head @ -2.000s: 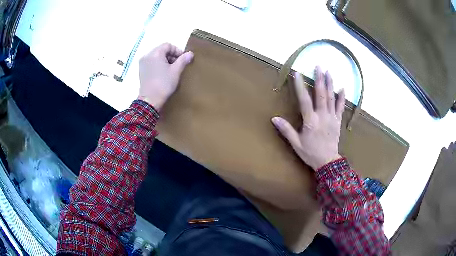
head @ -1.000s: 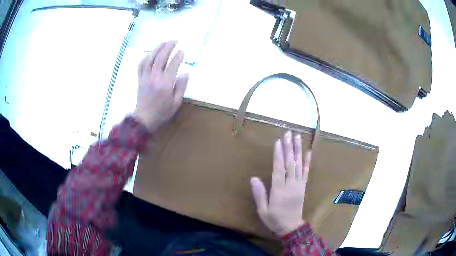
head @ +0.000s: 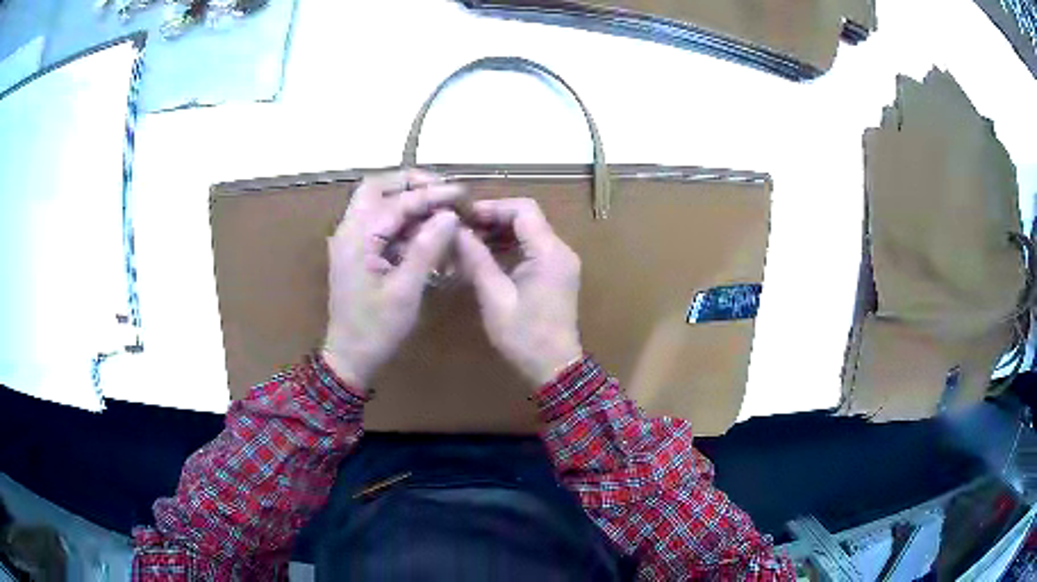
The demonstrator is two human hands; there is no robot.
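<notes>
A brown bag panel (head: 637,262) lies flat on the white table in front of me, its straight top edge away from me. A thin brown handle loop (head: 500,65) stands out beyond that edge. A dark blue label (head: 726,304) is near the panel's right side. My left hand (head: 387,262) and my right hand (head: 523,279) meet over the panel, below the handle, with fingertips together. A small brownish piece (head: 464,210) shows between the fingertips, with a shiny bit below; both are blurred and partly hidden by the fingers.
Stacked brown panels (head: 728,23) lie beyond the work. An uneven pile of brown panels (head: 944,250) is at the right. A white sheet (head: 63,227) with a patterned strip along its side is at the left. Small shiny fittings (head: 188,14) lie on a grey sheet (head: 227,71) at the far left.
Both hands have left their flat or spread positions at the panel and come together at its middle, around a small piece. The panel now appears straight in view, as the camera view has turned.
</notes>
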